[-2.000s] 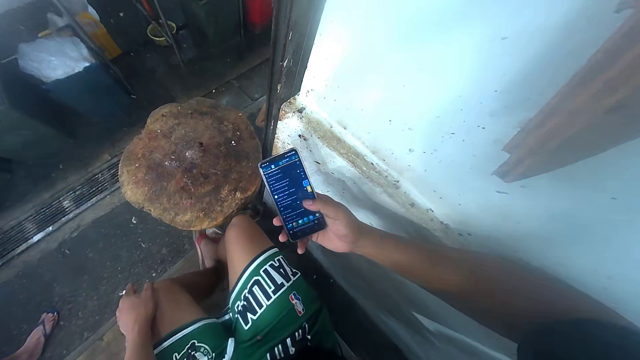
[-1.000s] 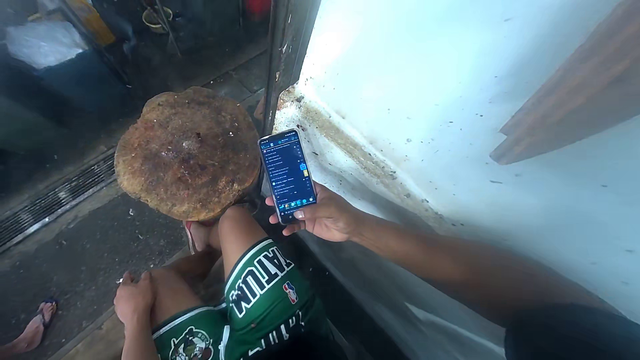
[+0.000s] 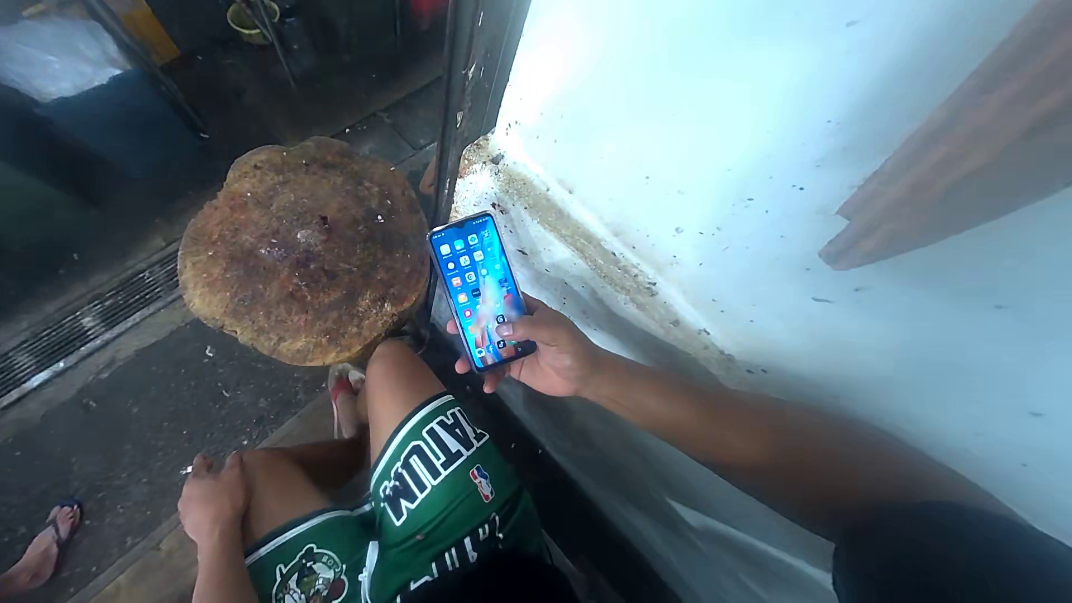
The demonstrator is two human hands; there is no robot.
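My right hand (image 3: 544, 347) holds a smartphone (image 3: 479, 289) upright by its lower part, thumb over the lit screen, which shows a home screen with app icons on blue. My left hand (image 3: 211, 494) rests on my knee, with something small and white at its fingers, too small to make out. Green basketball shorts (image 3: 452, 477) with white trim and lettering cover my thighs. Beyond my knees stands a round, stained wooden block (image 3: 306, 251), to the left of the phone.
A pale, speckled wall (image 3: 670, 151) runs along the right, with a brown wooden piece (image 3: 946, 159) across it. A dark metal post (image 3: 469, 84) stands behind the block. At left lie a drain grate (image 3: 100, 314) and a sandaled foot (image 3: 59, 528). A yellow bucket (image 3: 253, 18) is at the back.
The phone's screen has gone from a dark list with text to a blue home screen with icons. My right hand still holds the phone, and my left hand stays on my knee.
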